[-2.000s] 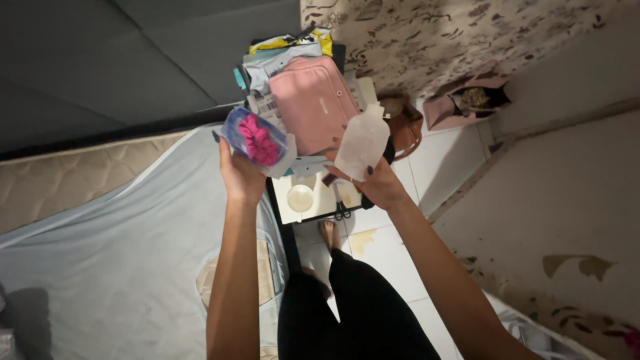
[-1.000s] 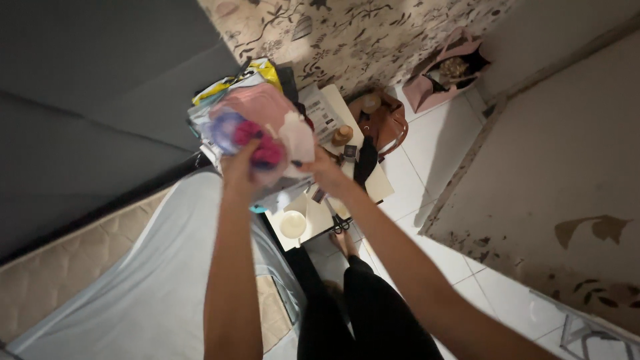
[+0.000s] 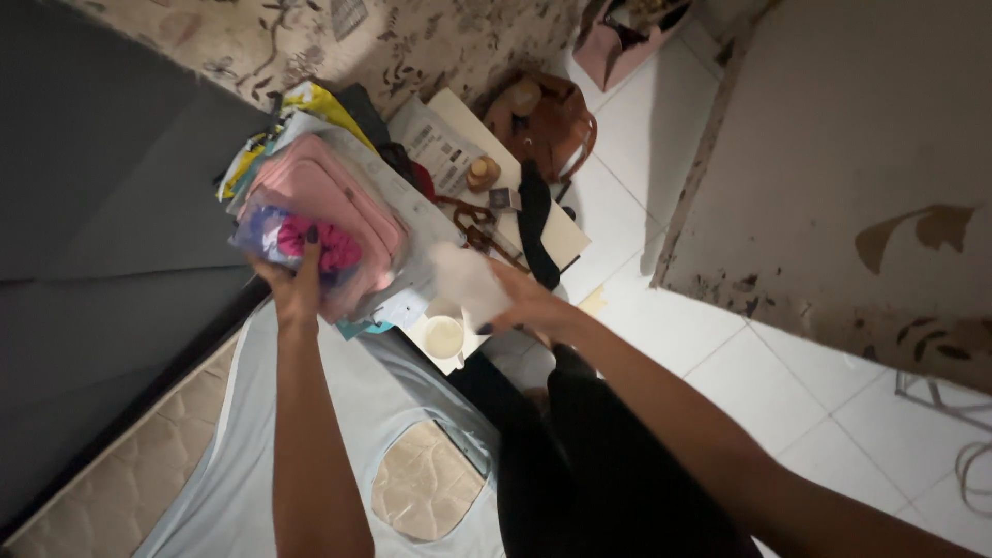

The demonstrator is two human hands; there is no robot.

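Observation:
My left hand point(image 3: 291, 287) grips a clear plastic bag point(image 3: 267, 232) with a bright pink scrunchie point(image 3: 329, 246) on or in it. Behind it lies a pink zipped case point(image 3: 341, 194), on top of a pile of plastic packages point(image 3: 411, 209). My right hand point(image 3: 527, 302) is closed around a whitish translucent bottle point(image 3: 469, 283), blurred, to the right of the pink case. Just below the bottle a pale mug point(image 3: 444, 338) stands on the white table point(image 3: 570, 236).
A parcel with a printed label point(image 3: 438, 147), a small box point(image 3: 504, 199) and a black item point(image 3: 535, 225) lie on the table. Beyond are a brown leather bag point(image 3: 554, 124) and a pink bag point(image 3: 612, 54) on the tiled floor. A mattress point(image 3: 174, 434) with a loose sheet lies at lower left.
Two seconds ago both hands held their things up in front of the pink case; one second ago they were close together over it. Now the right hand with the bottle is apart from the left.

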